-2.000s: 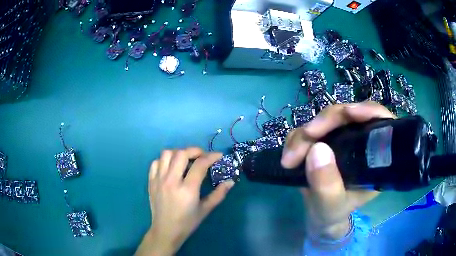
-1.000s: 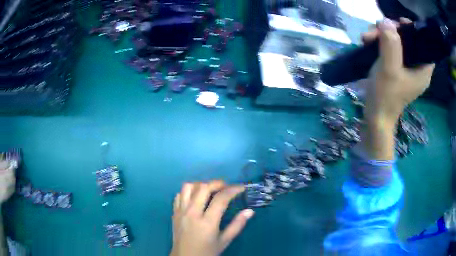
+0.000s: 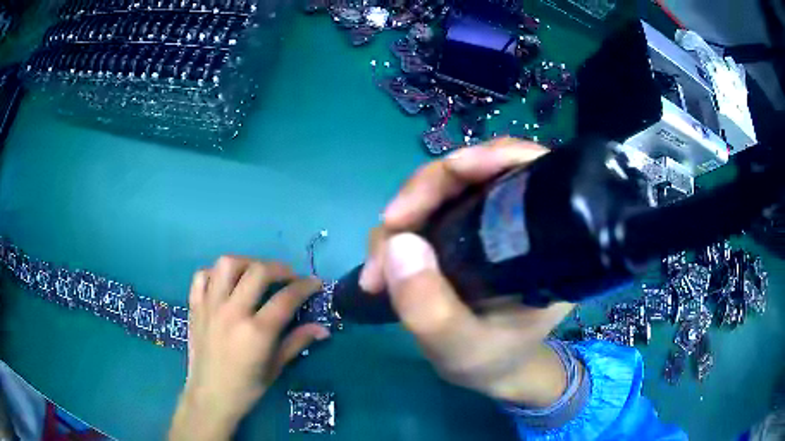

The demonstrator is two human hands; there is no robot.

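My right hand [image 3: 448, 284] is closed around a black electric screwdriver [image 3: 551, 224], whose tapered nose points left onto a small circuit board [image 3: 325, 301]. My left hand [image 3: 245, 323] pinches this board between thumb and fingers. A thin lead with a tiny white end curls up behind the board. The screwdriver's tip and part of the board are hidden. Another circuit board [image 3: 311, 411] lies flat on the green mat just in front of the hands.
A joined board strip [image 3: 103, 301] runs in from the left edge. Blister trays [image 3: 155, 69] stand at the back left. A smartphone [image 3: 479, 53] lies among wired round parts. The screw feeder [image 3: 680, 133] is back right. Assemblies [image 3: 689, 297] are piled at right.
The view has swung left. My right hand with the screwdriver has come from the feeder down to the board at my left hand. The long board strip now shows more fully.
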